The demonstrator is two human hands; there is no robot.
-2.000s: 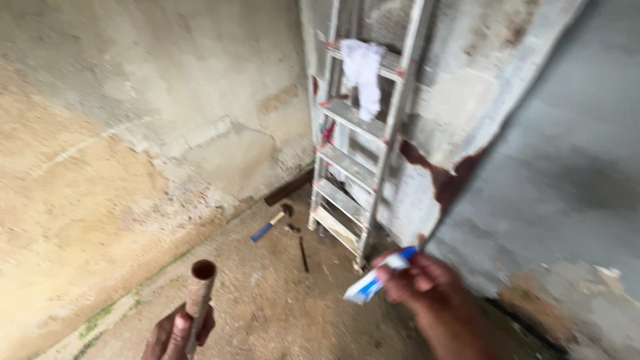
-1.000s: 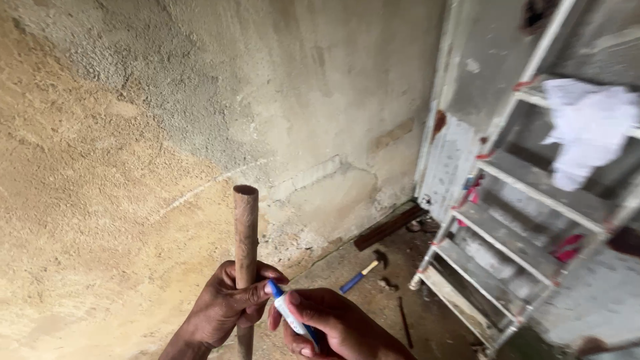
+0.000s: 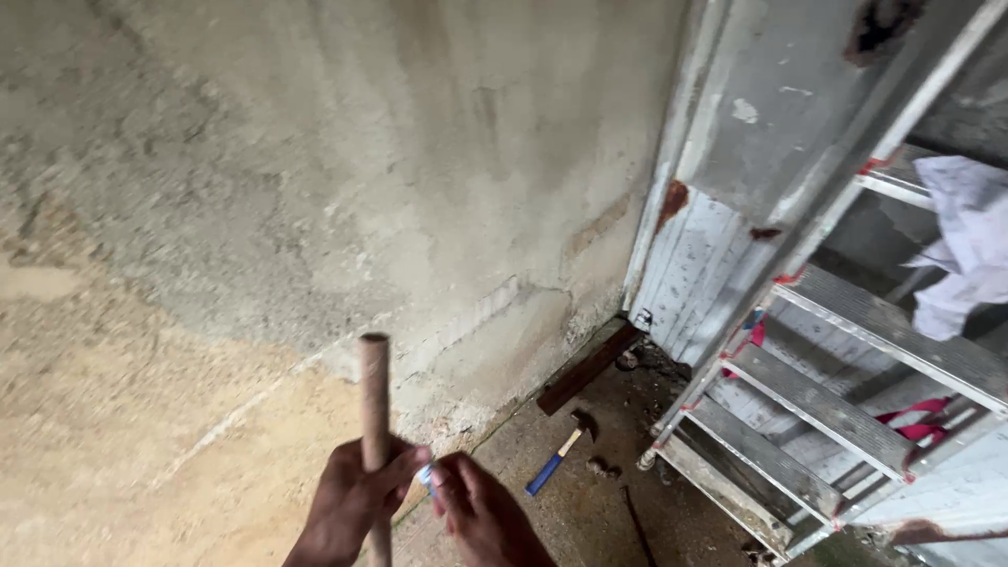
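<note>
Upright in my left hand (image 3: 350,492) is a brown tube or pole (image 3: 376,402), its round end pointing up and its lower part running out of view below. My right hand (image 3: 480,504) pinches a small blue and white tube (image 3: 426,476), mostly covered by the fingers. The left thumb reaches over to the tip of that small tube, so both hands nearly meet beside the pole. Whether the small tube has its cap on cannot be seen.
A claw hammer (image 3: 557,461) with a blue grip lies on the concrete floor near a dark brown bar (image 3: 589,368) by the wall's foot. At right stands an aluminium stepladder (image 3: 819,409) with a white cloth (image 3: 965,236) over it. A rough plaster wall (image 3: 472,173) rises ahead.
Two seconds ago my hands were well apart; they have come together at the pole. The small tube, plainly visible earlier, is now largely hidden by fingers. The view has swung toward the wall.
</note>
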